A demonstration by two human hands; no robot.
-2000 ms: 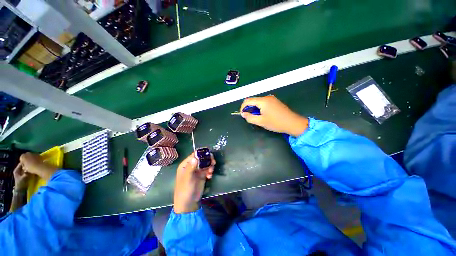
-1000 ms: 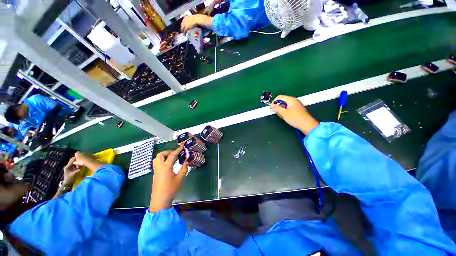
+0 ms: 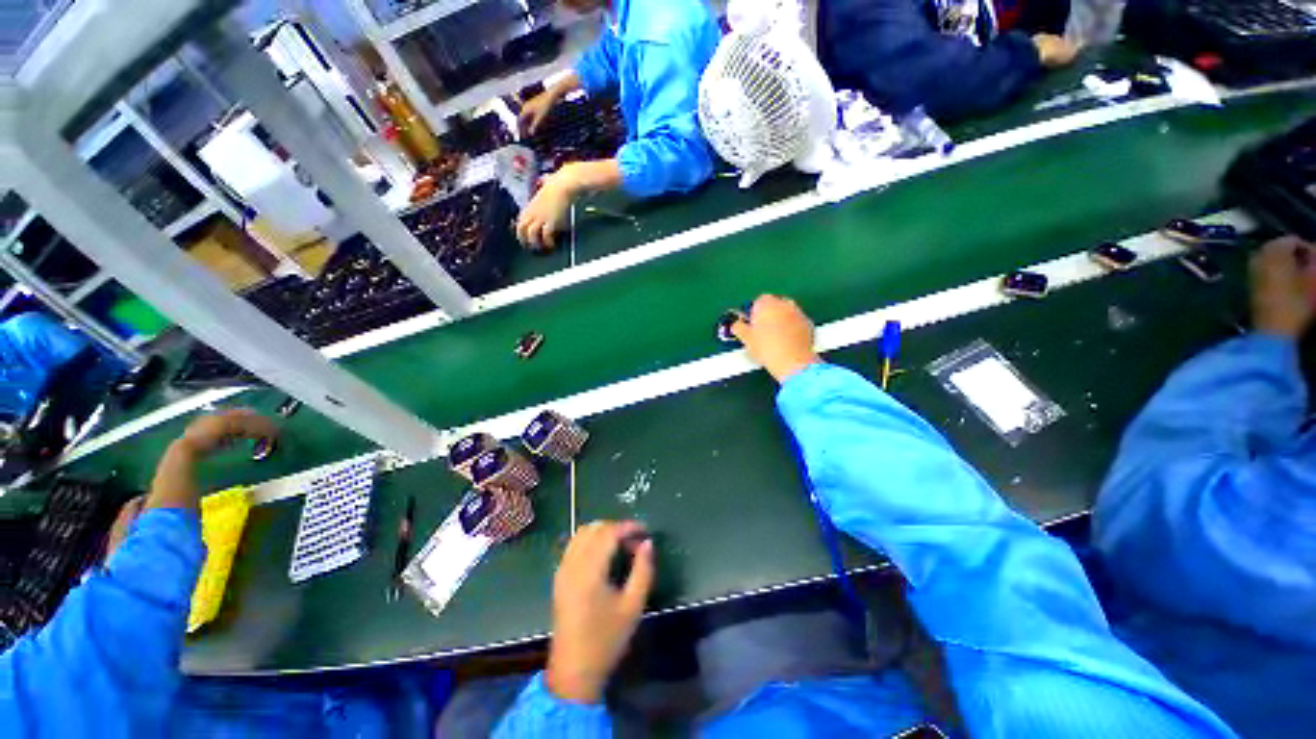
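My right hand (image 3: 779, 341) reaches over the white rail, its fingertips on a dark watch housing (image 3: 727, 326) at the belt's near side. The screwdriver seen in it earlier is not clearly visible. My left hand (image 3: 595, 604) is above the mat's near edge, with a blurred dark patch between thumb and fingers; whether it is a watch housing I cannot tell. Stacked pink-and-dark housings (image 3: 499, 471) stand left by the rail. A silvery heap of tiny parts (image 3: 632, 485) lies on the mat.
A blue-handled screwdriver (image 3: 889, 347) and clear bag (image 3: 996, 390) are at right. A white parts tray (image 3: 334, 518), slim dark tool (image 3: 404, 546), second bag (image 3: 446, 563) and yellow bin (image 3: 218, 556) are at left. Neighbours' arms flank both sides. Housings line the right rail; a metal post rises left.
My left hand has moved from the stacks rightward to the near part of the mat. My right hand has closed in on the housing on the belt. The view has shifted.
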